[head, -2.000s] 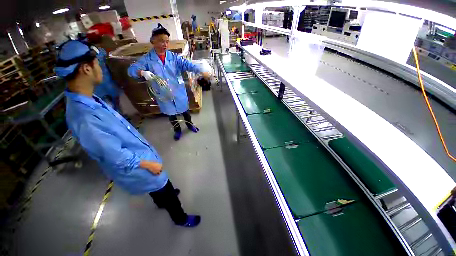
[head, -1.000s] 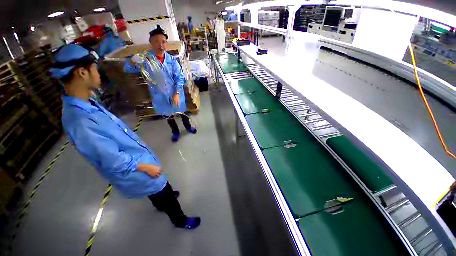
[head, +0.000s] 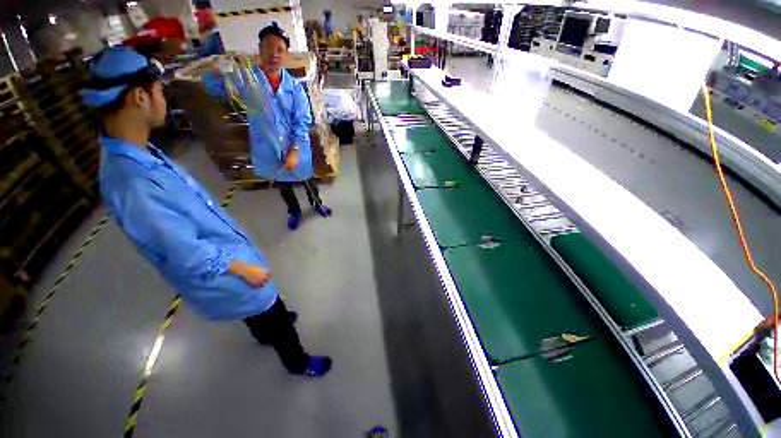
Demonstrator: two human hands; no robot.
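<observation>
Neither my left hand nor my right hand shows. A line of flat green pallets (head: 525, 295) runs away from me on the right, each with a small fitting near its edge. Further off, a standing person in a blue coat (head: 295, 111) holds pale loops of thin cable or tubing (head: 259, 101) upright at chest height. That person's one arm is raised beside the loops and the other hand is low, near a pale strand. The ends of the loops are too blurred to tell.
Another person in a blue coat (head: 175, 227) stands at left. Silver rollers (head: 685, 376) and a bright white surface (head: 599, 201) flank the pallets. An orange cord (head: 728, 192) hangs at right. Cardboard (head: 201, 124) and striped floor tape (head: 154, 351) are at left.
The far person's coil-side arm has risen and the loops now hang more upright; the other arm has come down from outstretched. A small dark shape now shows at the bottom edge.
</observation>
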